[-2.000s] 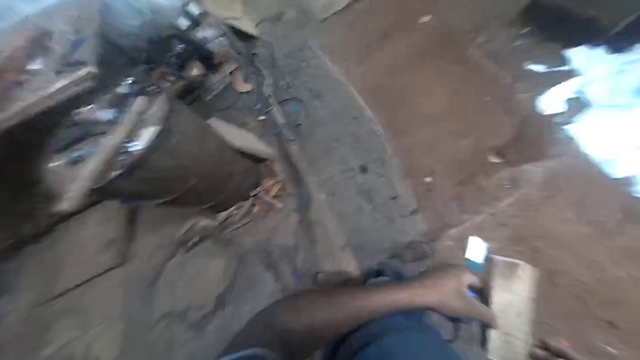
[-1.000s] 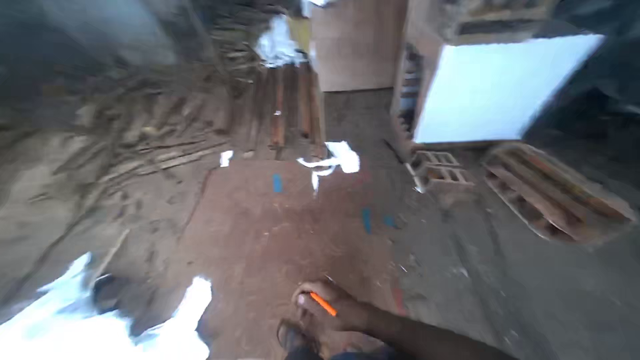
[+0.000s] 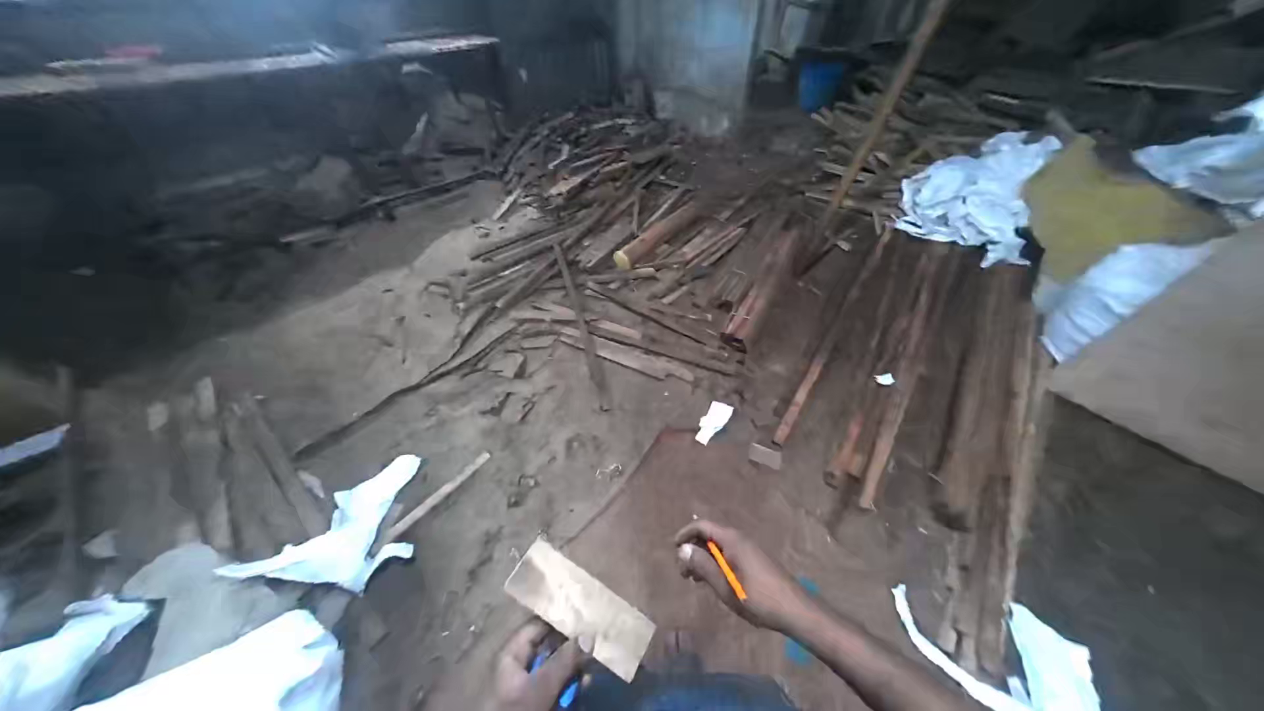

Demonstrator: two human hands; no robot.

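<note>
At the bottom centre, my left hand holds a short flat wooden block together with a blue object, whose kind I cannot tell. To the right, over the reddish-brown board on the floor, my right hand has its fingers curled around an orange pencil or pen. The block and the right hand are apart. A scrap of white paper or plastic lies near the far edge of the board.
Scattered wood strips cover the floor ahead. Long timber pieces lie to the right, beside a pale panel. White torn sheeting is at the left. A slanting pole and a blue bucket stand farther back.
The view has swung widely across the room. My left hand with the wooden block, out of sight one second ago, is in view again. The orange pencil or pen remains in my right hand.
</note>
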